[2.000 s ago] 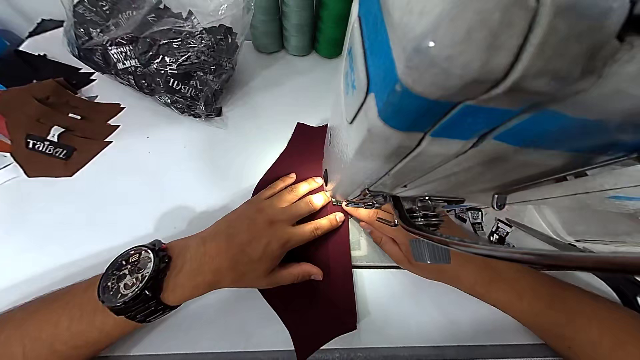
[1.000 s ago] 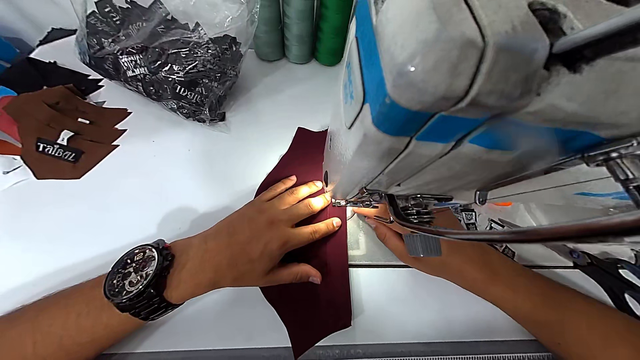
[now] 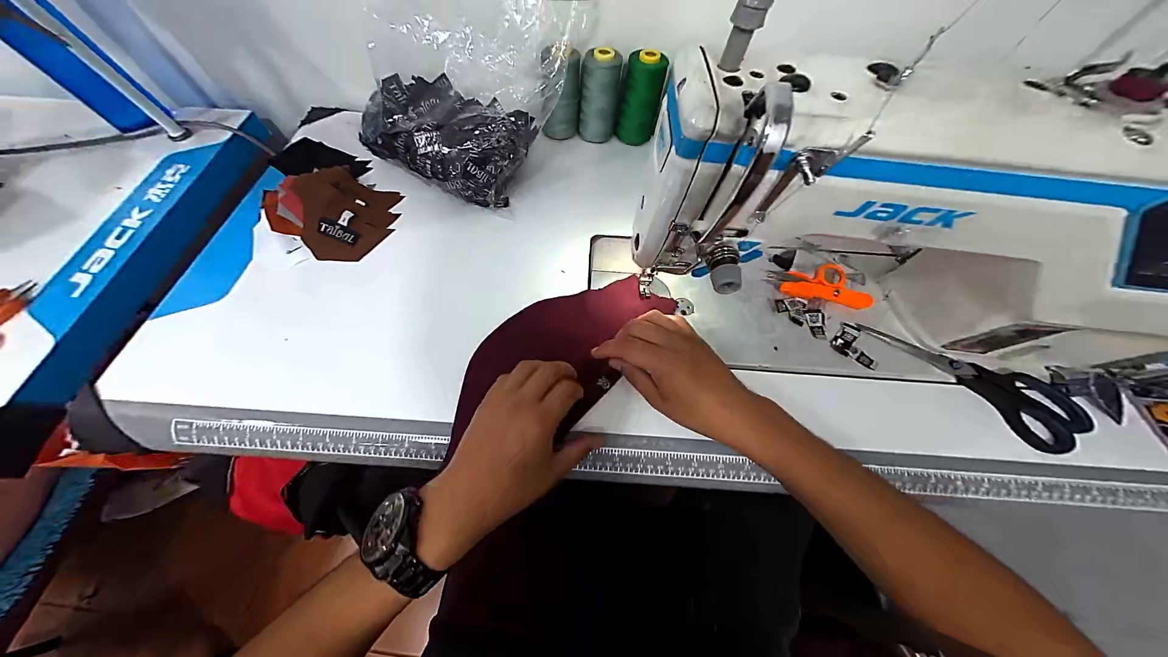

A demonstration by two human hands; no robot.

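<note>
A maroon fabric piece (image 3: 538,328) lies on the white sewing table, its far end under the presser foot (image 3: 646,281) of a Jack sewing machine (image 3: 876,196). My left hand (image 3: 520,429), with a black watch on the wrist, grips the near part of the cloth at the table's front edge, thumb and fingers around a fold. My right hand (image 3: 671,370) pinches the cloth's right edge just in front of the foot. A small pale mark shows on the cloth between the hands. The fingertips of both hands are partly hidden.
Orange thread snips (image 3: 826,288), small labels (image 3: 815,319) and black-handled scissors (image 3: 1022,401) lie to the right. Behind stand thread cones (image 3: 599,96) beside a plastic bag of black labels (image 3: 452,137). Brown fabric pieces (image 3: 351,214) lie at the left. A ruler tape (image 3: 319,438) runs along the front edge.
The view has pulled back widely. Both hands, flat by the needle before, are now nearer the table's front edge, holding the maroon cloth, which has turned and bends toward me.
</note>
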